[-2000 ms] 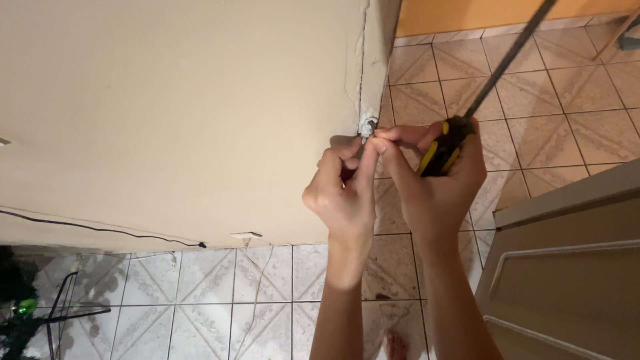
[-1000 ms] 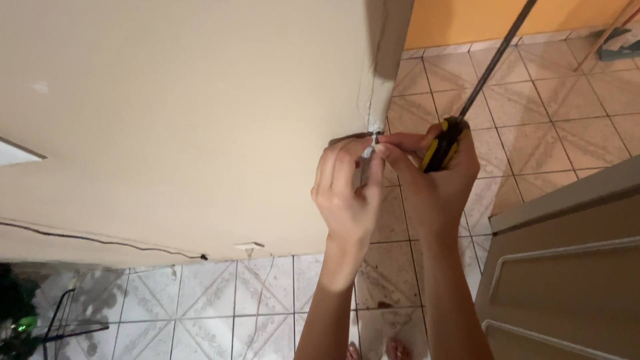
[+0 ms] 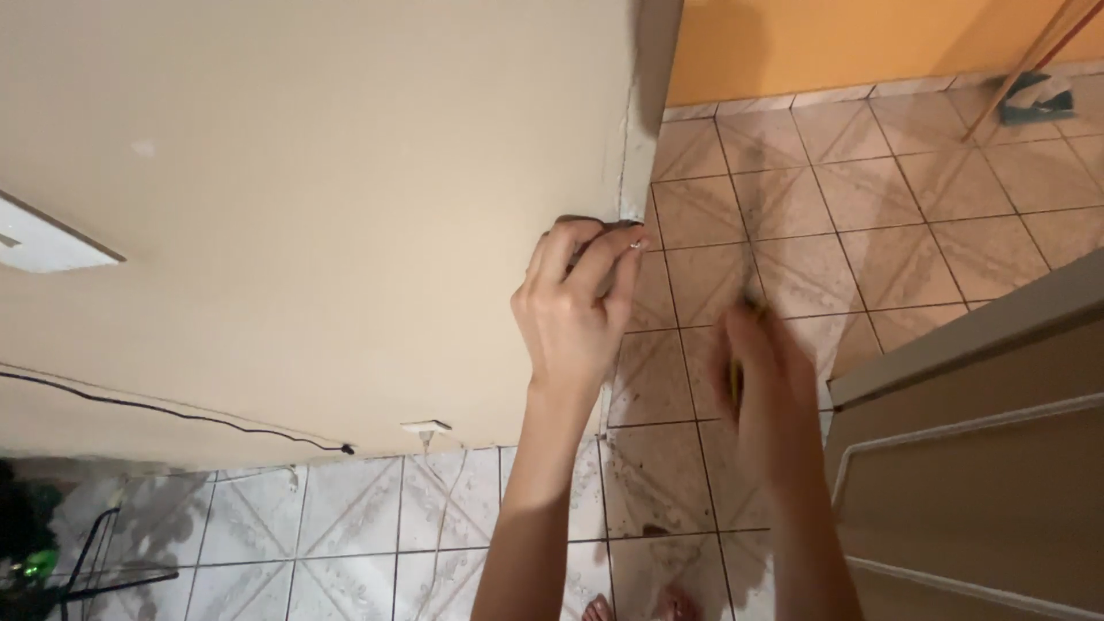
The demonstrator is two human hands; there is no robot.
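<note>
My left hand point(image 3: 578, 293) is at the edge of the door frame point(image 3: 636, 164), with thumb and forefinger pinched around a small shiny metal piece point(image 3: 636, 245), perhaps a screw; its exact kind cannot be told. The other fingers curl against the beige wall point(image 3: 345, 207). To the right and lower, my right hand point(image 3: 763, 379) is blurred by motion and apart from the left. It is closed around the black and yellow handle of a screwdriver point(image 3: 736, 379); the shaft is too blurred to make out clearly.
A panelled door point(image 3: 975, 483) stands at the right. Low on the wall are an outlet with a plug point(image 3: 426, 427) and a black cable point(image 3: 172, 412). A white wall plate point(image 3: 52, 241) is at the left, a dustpan point(image 3: 1035, 99) at the upper right, and bare feet point(image 3: 673, 602) on the tiles.
My right hand has moved away from my left hand, down and to the right, still with the screwdriver. My left hand stays at the frame's edge.
</note>
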